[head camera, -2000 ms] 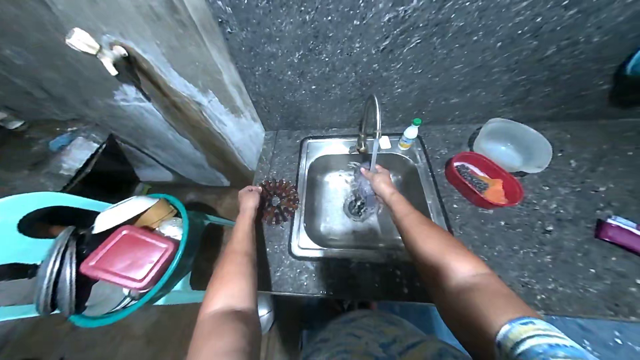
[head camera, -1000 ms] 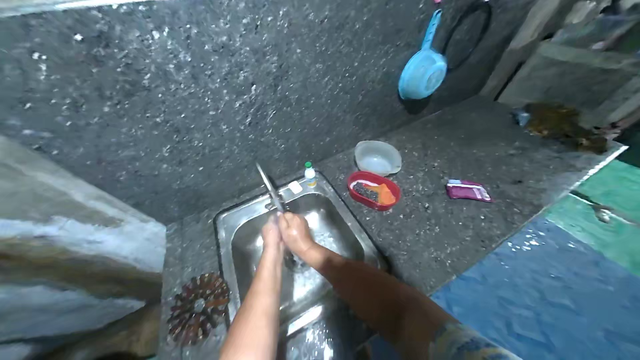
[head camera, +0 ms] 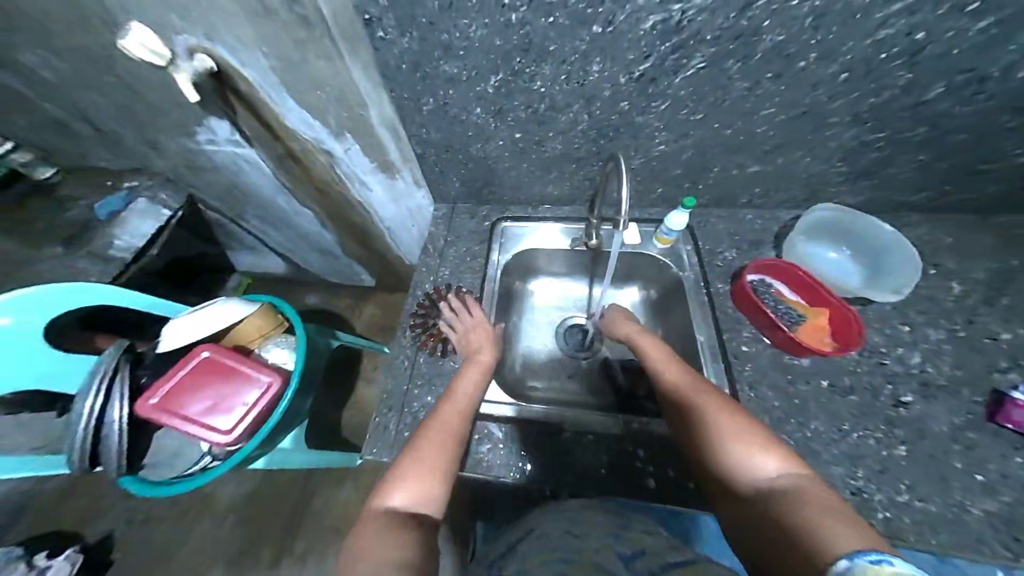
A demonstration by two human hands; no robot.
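Water runs from the curved metal faucet [head camera: 614, 192] into the stainless steel sink [head camera: 528, 320]. My right hand [head camera: 620, 324] is in the basin beside the stream, above the drain [head camera: 578, 338]; its fingers look curled, and whether they hold anything is hidden. My left hand [head camera: 474, 328] lies with fingers spread on the right part of a round brown slatted trivet [head camera: 424, 320], on the counter left of the sink. At the sink's back right corner stands a bottle with a green cap [head camera: 674, 222].
Right of the sink are a red oval basin [head camera: 740, 296] holding a sponge and scrubber, a translucent bowl [head camera: 852, 252] and a purple packet [head camera: 1008, 408]. A teal tub [head camera: 300, 336] of dishes sits on a turquoise chair [head camera: 88, 296] at left. A wall tap [head camera: 180, 68] juts out.
My hands were together under the faucet; now they are apart, the left on the trivet and the right low in the sink. The view has swung back left.
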